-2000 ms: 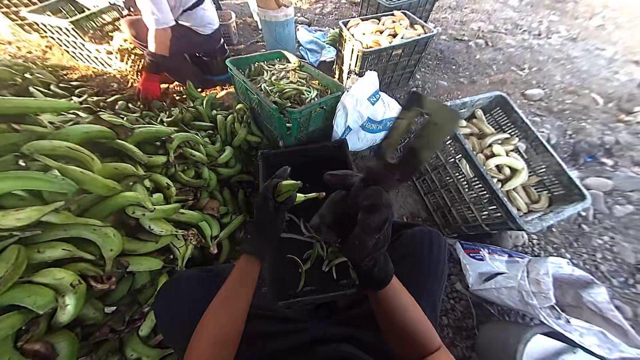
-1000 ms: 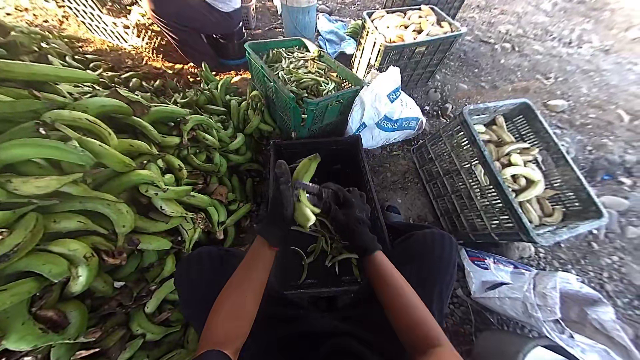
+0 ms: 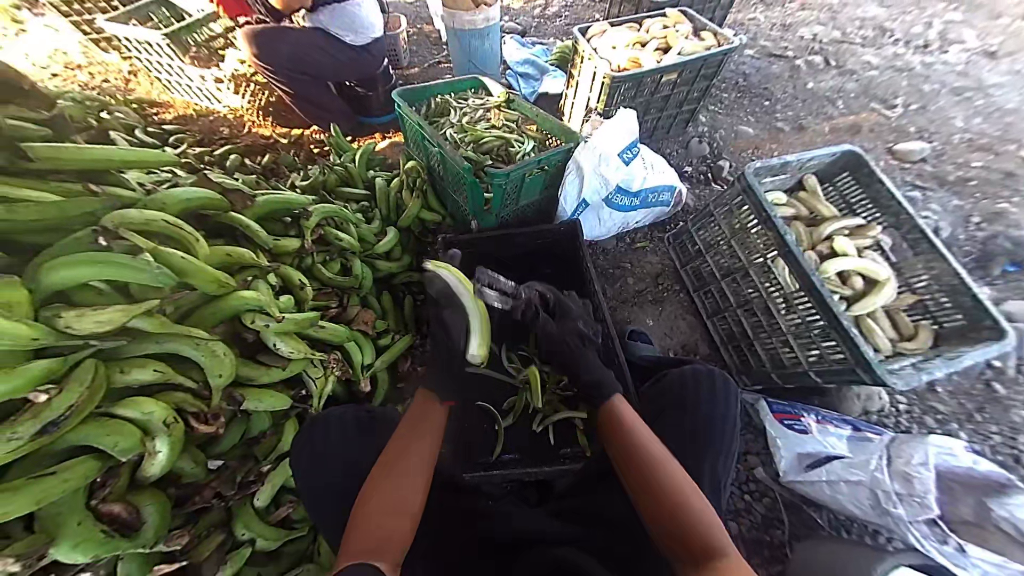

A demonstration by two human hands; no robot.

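Note:
Gloved in black, my left hand (image 3: 448, 336) holds a partly peeled green plantain (image 3: 468, 308), its pale flesh showing along one side. My right hand (image 3: 568, 336), in a black glove too, grips a metal peeler (image 3: 496, 288) whose head is beside the plantain. Both hands are over a black plastic crate (image 3: 600, 280) between my knees, with strips of green peel (image 3: 534, 388) lying in it. To the left spreads a large heap of unpeeled green plantains (image 3: 192, 276).
A green crate (image 3: 480, 200) of peels stands ahead, beside a white plastic sack (image 3: 620, 188). At right, a dark crate (image 3: 880, 368) holds peeled plantains; another full crate (image 3: 640, 88) is farther back. A crumpled sack (image 3: 904, 480) lies lower right. A person (image 3: 320, 64) crouches beyond the heap.
The plantain in my left hand shows more pale flesh than two seconds ago. My right hand has come in beside it with the peeler. The crouching person's red glove has left view.

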